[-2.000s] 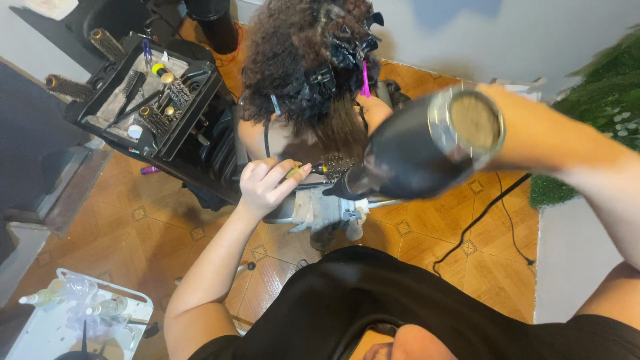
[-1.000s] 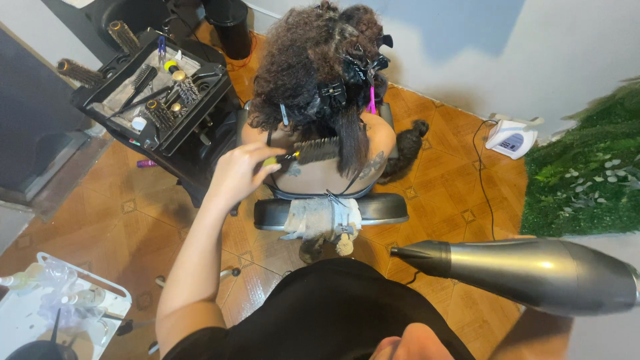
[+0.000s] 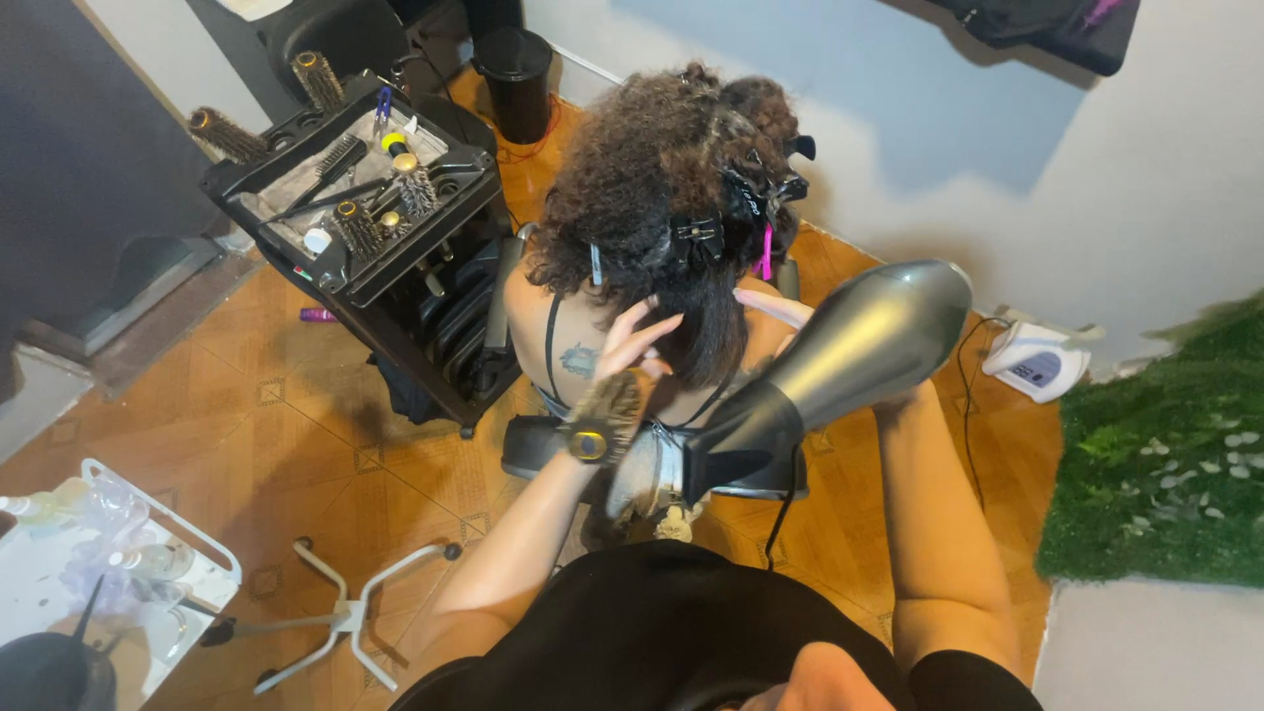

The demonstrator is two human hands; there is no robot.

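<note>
A seated person with dark curly hair [image 3: 632, 168] has their back to me; black clips [image 3: 698, 233] and a pink clip [image 3: 766, 251] hold up parts of the hair. My left hand [image 3: 637, 341] has a round hair brush [image 3: 607, 415] in it, bristles towards my wrist, with some fingers extended at the left edge of a smooth, straight section of hair [image 3: 706, 331]. My right hand [image 3: 790, 314] is largely hidden behind a grey and black hair dryer [image 3: 839, 346], held with its nozzle pointing down-left; its fingertips reach the right side of that section.
A black trolley [image 3: 425, 262] with round brushes, combs and clips stands left of the chair. A white tray [image 3: 212, 538] with bottles is at lower left, near a wheeled metal base [image 3: 348, 617]. The dryer's cord [image 3: 783, 513] hangs down. A white device [image 3: 1037, 360] lies at right.
My right hand has brought the hair dryer from the lower right up to the person's back. My left hand's brush has left the hair and turned back over my wrist.
</note>
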